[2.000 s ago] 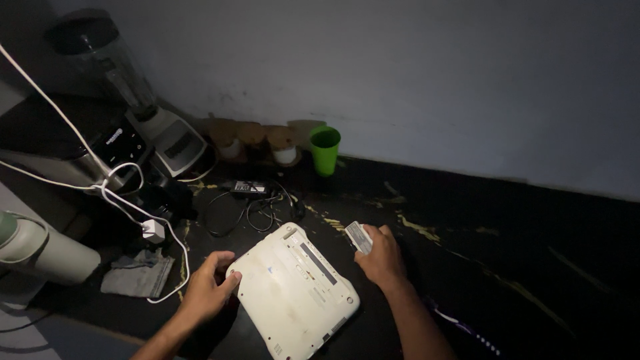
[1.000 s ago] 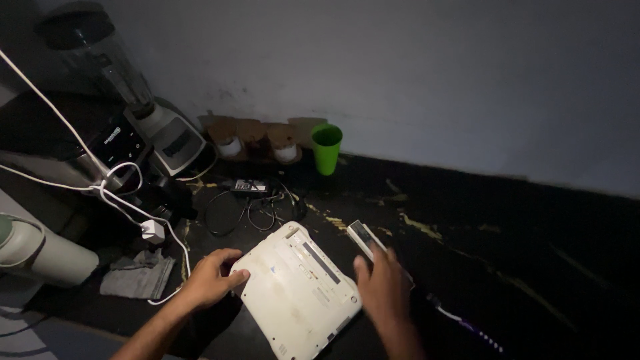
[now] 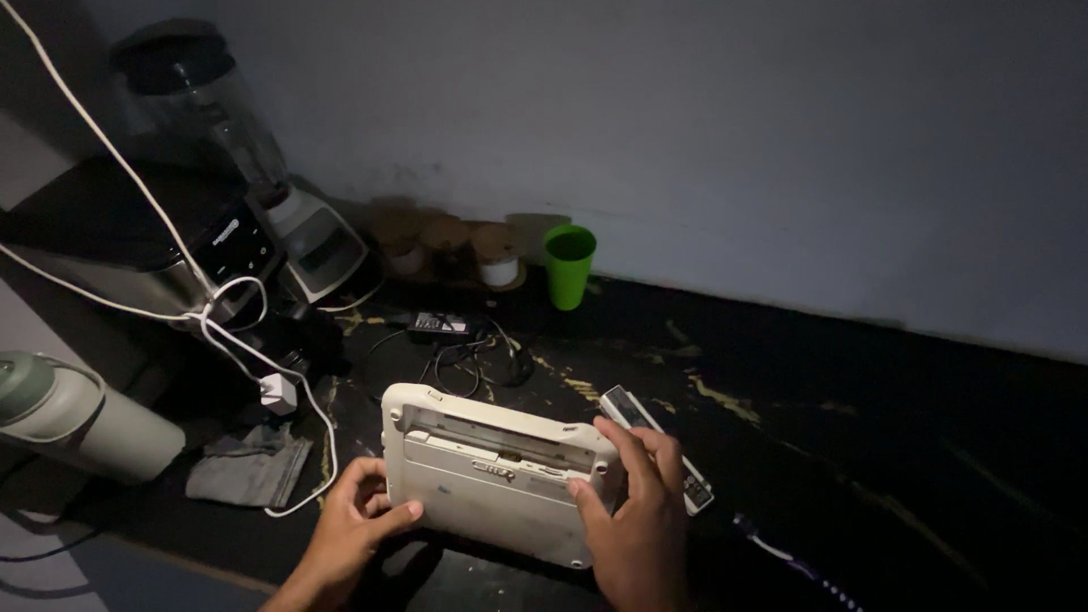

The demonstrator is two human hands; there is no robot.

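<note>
A white laptop (image 3: 501, 510) is tilted up off the black counter, its underside facing me and an open battery bay along its upper edge. My left hand (image 3: 361, 518) grips its left edge, thumb on the underside. My right hand (image 3: 637, 510) grips the right edge near the upper corner, thumb beside the bay. Just behind my right fingers, a laptop battery pack (image 3: 625, 408) lies on the counter, partly hidden by that hand. Beyond the laptop sits a black power adapter (image 3: 440, 326) with its coiled cable.
A green plastic cup (image 3: 569, 268) and cork-lidded jars (image 3: 497, 255) stand by the wall. At left are a blender (image 3: 314, 242), a black-and-steel appliance (image 3: 127, 246), a flask (image 3: 110, 425), a grey cloth (image 3: 248, 467) and a white charger (image 3: 278, 393) with cable. A toothbrush-like object (image 3: 795, 561) lies right.
My right hand has let go of the battery pack, which now lies on the counter, and has taken the laptop's right edge. The laptop, earlier lying flat, is now tilted up between both hands.
</note>
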